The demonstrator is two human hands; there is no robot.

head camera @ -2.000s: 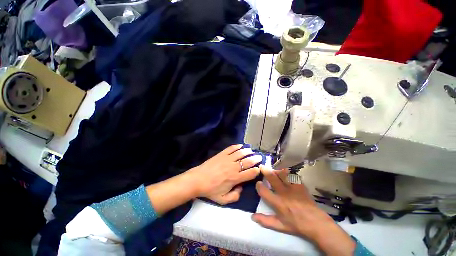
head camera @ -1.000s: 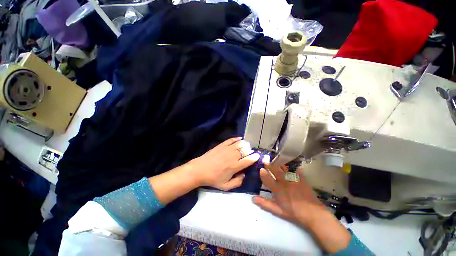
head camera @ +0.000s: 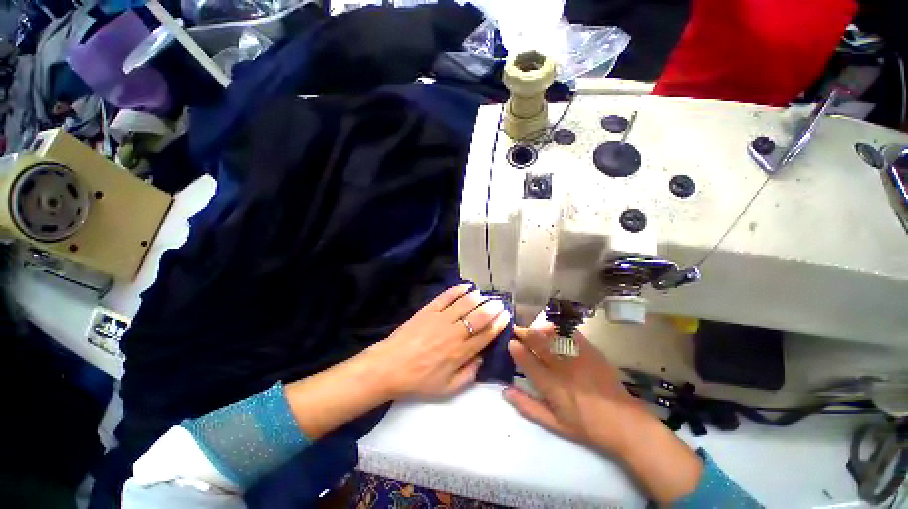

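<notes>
A large dark navy garment [head camera: 329, 219] lies in folds on the table left of the off-white sewing machine [head camera: 757, 219]. Its edge runs under the left end of the machine head. My left hand [head camera: 438, 343] lies flat on the cloth, palm down, with its fingertips close to the needle area. My right hand [head camera: 577, 388] is at the right side of the cloth edge, its fingertips at the edge and partly behind the machine's front parts. The needle and presser foot are hidden by the head and my fingers.
Black snips [head camera: 682, 403] lie beneath the machine arm, near a black pad [head camera: 739, 353]. Scissors [head camera: 878, 457] are at the lower right. A cream-yellow machine [head camera: 100, 204] stands at left. Red cloth [head camera: 757, 50] and clear plastic bags [head camera: 587, 52] are behind.
The view has shifted, so the machine appears further left. The lever-like white part beside the needle area now looks upright rather than slanted. My hands stay at the cloth edge.
</notes>
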